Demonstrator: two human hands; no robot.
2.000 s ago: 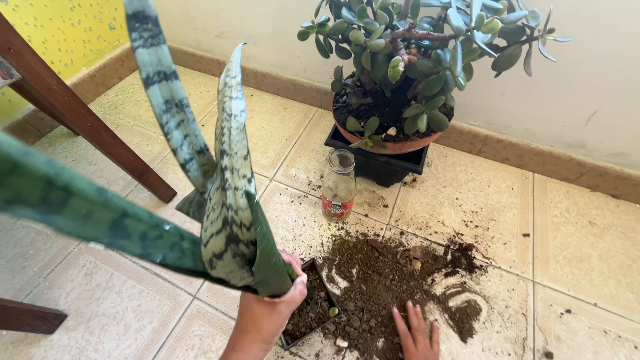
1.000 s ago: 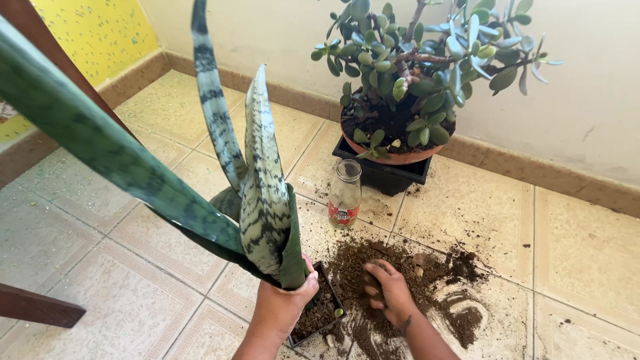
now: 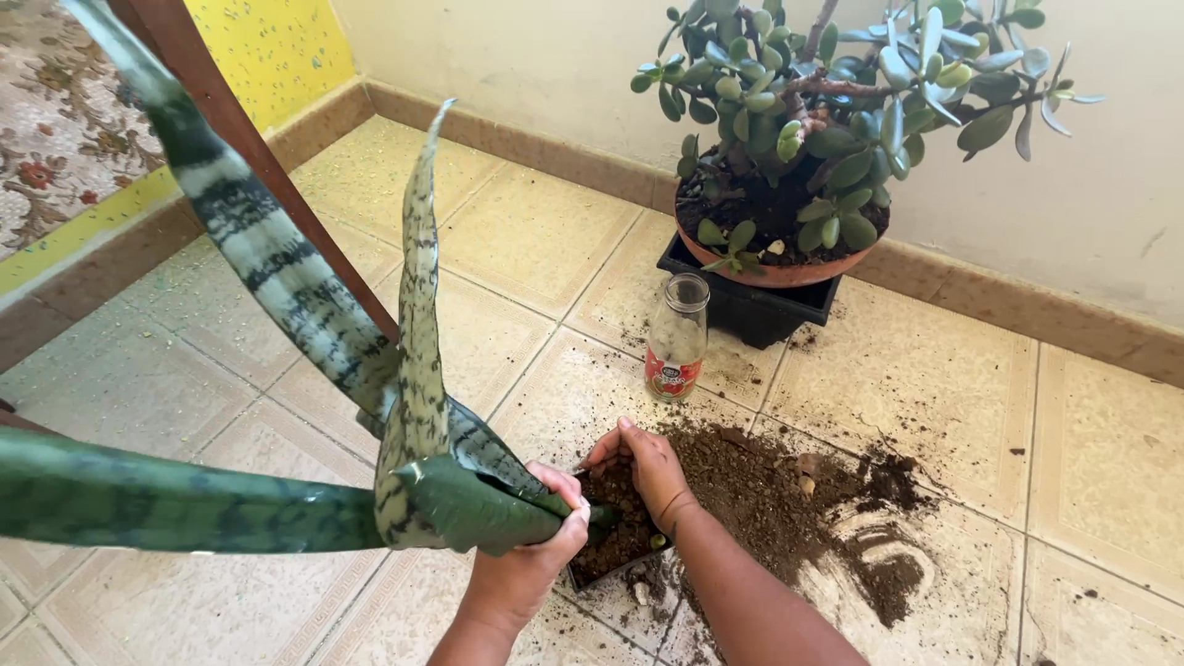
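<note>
My left hand (image 3: 546, 536) is closed around the base of a snake plant (image 3: 421, 435), whose long banded leaves lean up and left. The plant's base stands in a small dark square pot (image 3: 615, 572) filled with soil. My right hand (image 3: 645, 467) is cupped at the pot's far right rim, fingers bent over the soil; whether soil lies in its palm is hidden. A heap of loose brown soil (image 3: 768, 490) spreads over the floor tiles to the right of the pot. A small yellow-green bit (image 3: 658, 540) rests at the pot's right edge.
An empty glass bottle (image 3: 677, 342) with a red label stands behind the soil. Beyond it, a jade plant in a terracotta bowl (image 3: 795, 274) sits on a black planter (image 3: 768, 314) near the wall. A wooden furniture leg (image 3: 268, 176) slants down at the left.
My right hand has moved left from the soil heap to the pot's rim. My left hand keeps its hold on the snake plant, which now leans further left.
</note>
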